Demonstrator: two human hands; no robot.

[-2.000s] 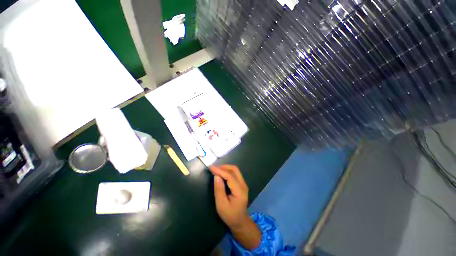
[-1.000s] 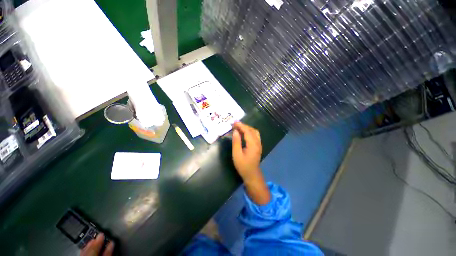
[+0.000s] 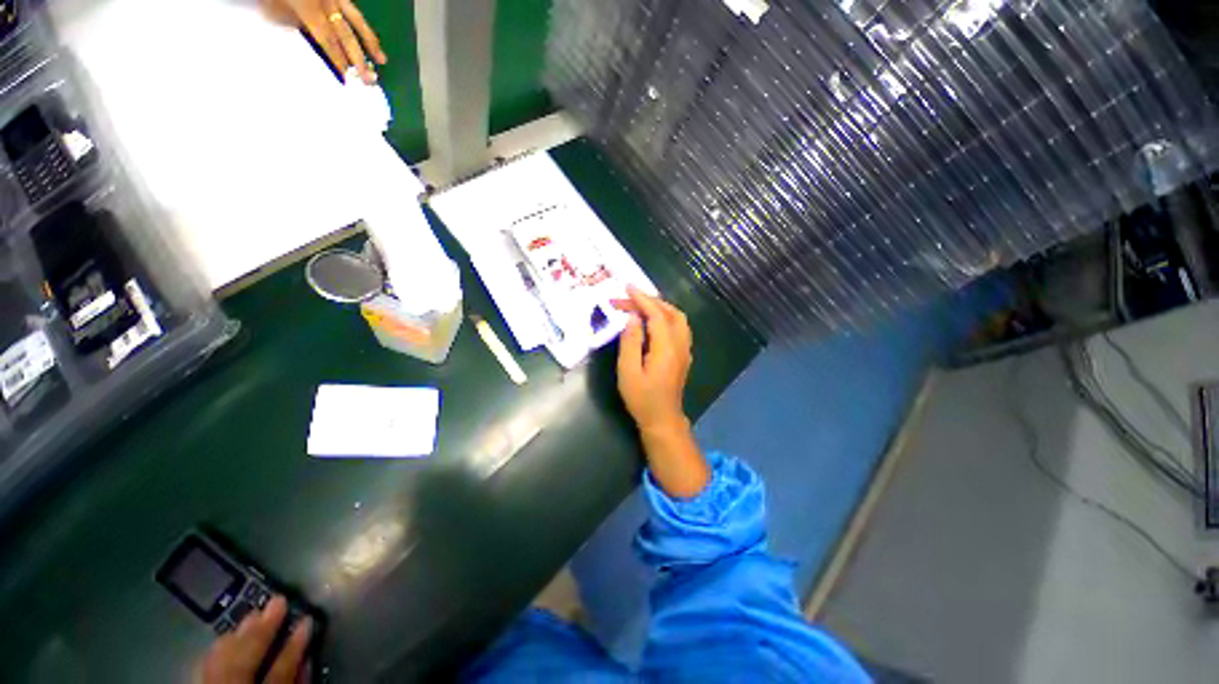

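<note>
A black keypad phone (image 3: 201,577) lies face up at the lower left. My left hand (image 3: 261,644), cut off by the bottom edge, has its fingers over the keys and grips it. My right hand (image 3: 655,350) is at the lower right corner of a white sheet with coloured pictures (image 3: 568,261), on a white booklet (image 3: 488,201). Its thumb and forefinger are close together; whether they pinch something is too small to tell. A thin grey stick (image 3: 525,278) lies along the sheet's left side. A blank white card (image 3: 373,421) lies between the hands.
A translucent bottle (image 3: 415,331) with a round metallic top and white tissue stands beyond the card. A yellow stick (image 3: 501,352) lies beside it. Trays with phones (image 3: 201,321) are left, stacked empty trays (image 3: 856,174) right. Another person's hand (image 3: 341,27) is over the white board.
My left hand and the phone have come into view. My right hand has moved up to the sheet's corner, and the sheet's pictures look different. The item on the card is gone. Another person's hand has appeared.
</note>
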